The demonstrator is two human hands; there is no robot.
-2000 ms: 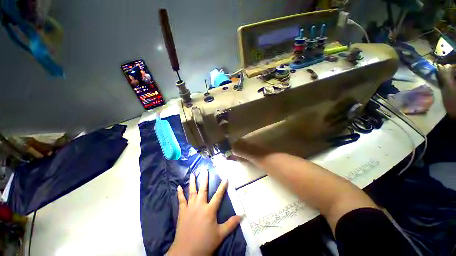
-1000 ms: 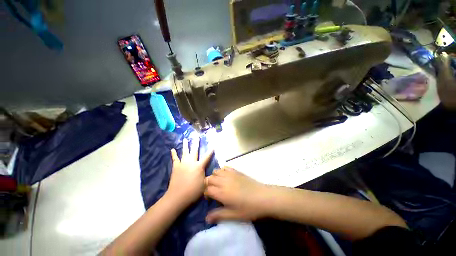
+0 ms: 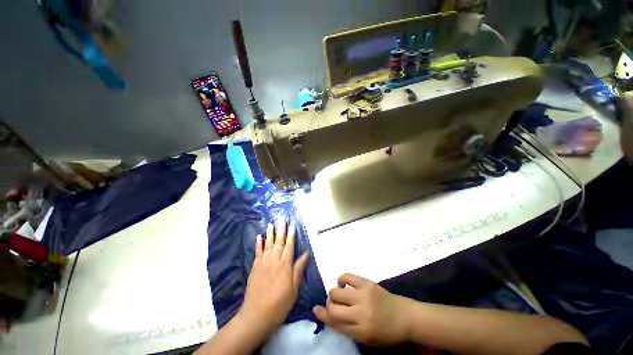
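Note:
A long navy garment panel lies on the white table and runs under the lit needle area of the beige sewing machine. My left hand lies flat on the panel in front of the needle, palm down, fingers towards it. My right hand is at the panel's right edge near the table front, fingers curled, with the thumb and finger at a bit of navy fabric; the grip is partly hidden. A white piece shows below both hands.
A bright blue strip is beside the needle end. A lit smartphone leans on the wall. More navy fabric lies at left. A brown-handled tool stands on the machine head. Cables and part of a person are at right.
My right hand has moved from beside my left wrist to the panel's right edge nearer the table front. My left hand still lies on the panel, now farther from the needle.

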